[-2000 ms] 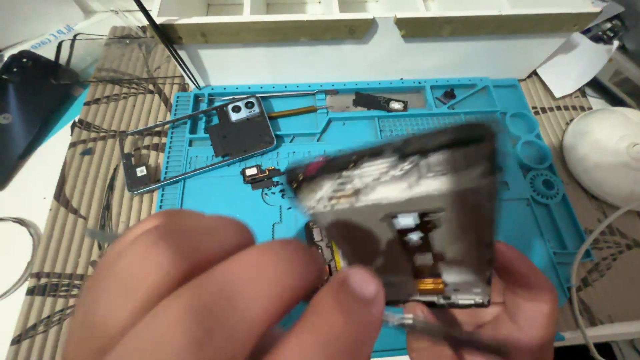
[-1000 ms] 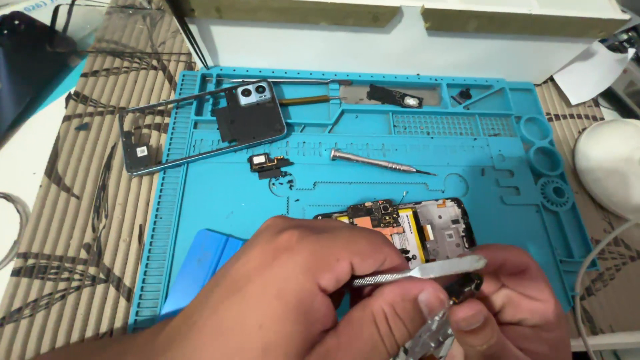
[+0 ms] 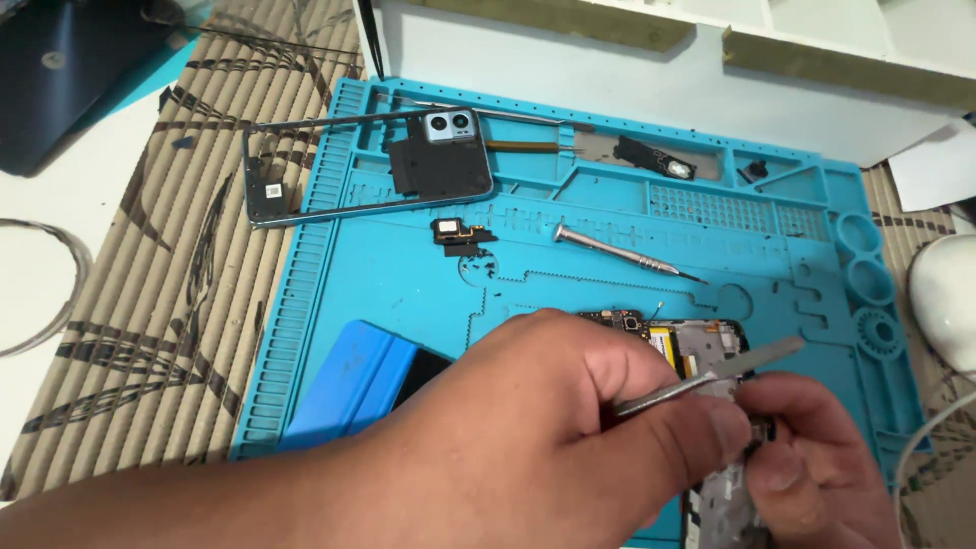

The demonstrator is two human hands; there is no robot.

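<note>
My left hand (image 3: 526, 435) reaches in from the lower left and grips a flat-tipped metal pry tool (image 3: 755, 358) between thumb and forefinger. Its blade points up and right. My right hand (image 3: 816, 457) is closed on a grey metallic phone part with a dark edge (image 3: 720, 488); my left thumb lies close to it. Partly hidden behind both hands is an opened phone (image 3: 709, 335), showing a circuit board (image 3: 629, 320) and a yellow-edged battery (image 3: 663, 347). Whether the held part is joined to this phone, I cannot tell.
A blue silicone repair mat (image 3: 366, 282) holds a precision screwdriver (image 3: 618, 252), a small speaker-like module (image 3: 457, 232) and a blue plastic tool (image 3: 351, 381). A phone frame with camera cover (image 3: 488, 171) overhangs its left edge. A white shelf (image 3: 610, 91) stands behind.
Two seconds ago my hands held a phone panel up in front of the camera; it is now lower. The screwdriver shows on the mat since one second ago. The pry tool's blade has tilted upward.
</note>
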